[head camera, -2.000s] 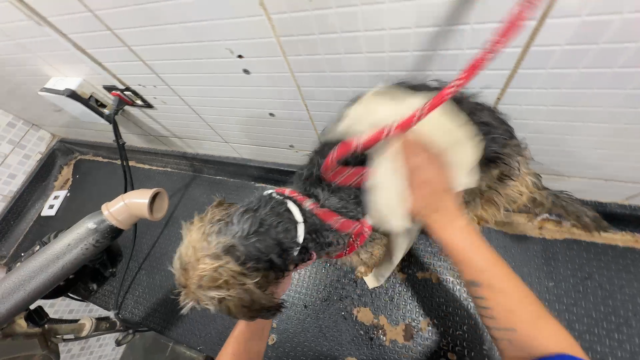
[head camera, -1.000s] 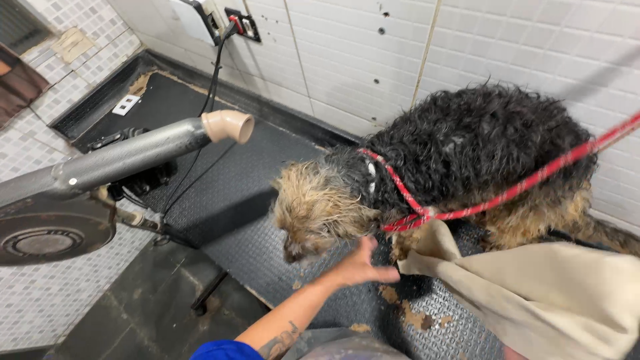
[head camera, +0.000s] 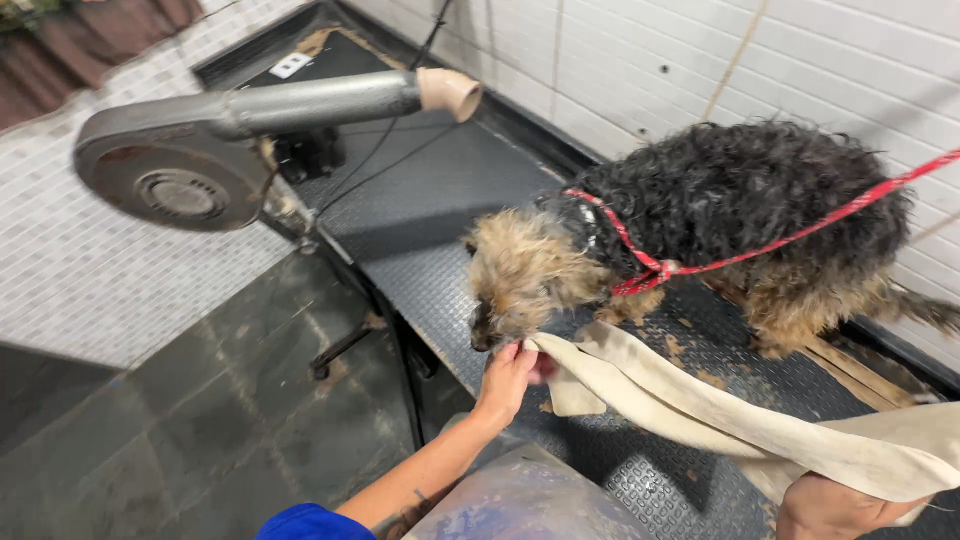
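Observation:
A wet black and tan dog (head camera: 739, 199) stands on the black textured table (head camera: 427, 225) by the wall, its head low and turned left. A red rope leash (head camera: 817, 225) loops round its neck and runs up to the right. Just below its muzzle, my left hand (head camera: 510, 379) pinches one end of a cream cloth (head camera: 675, 397). At the lower right, my right hand (head camera: 847, 502) grips the other end, its fingers partly hidden by the cloth, which stretches between both hands in front of the dog.
A grey metal blower (head camera: 180, 172) with a beige nozzle (head camera: 448, 91) reaches over the table's left part. Black cables hang behind it. A white outlet plate (head camera: 290, 65) lies at the table's far corner. The white panelled wall (head camera: 615, 67) borders the back, and dark floor tiles (head camera: 217, 420) show below left.
My left hand, open near the dog's chest a second ago, now holds the cloth's end. The cloth was against the dog's body two seconds ago and is now stretched off it. The view has shifted left.

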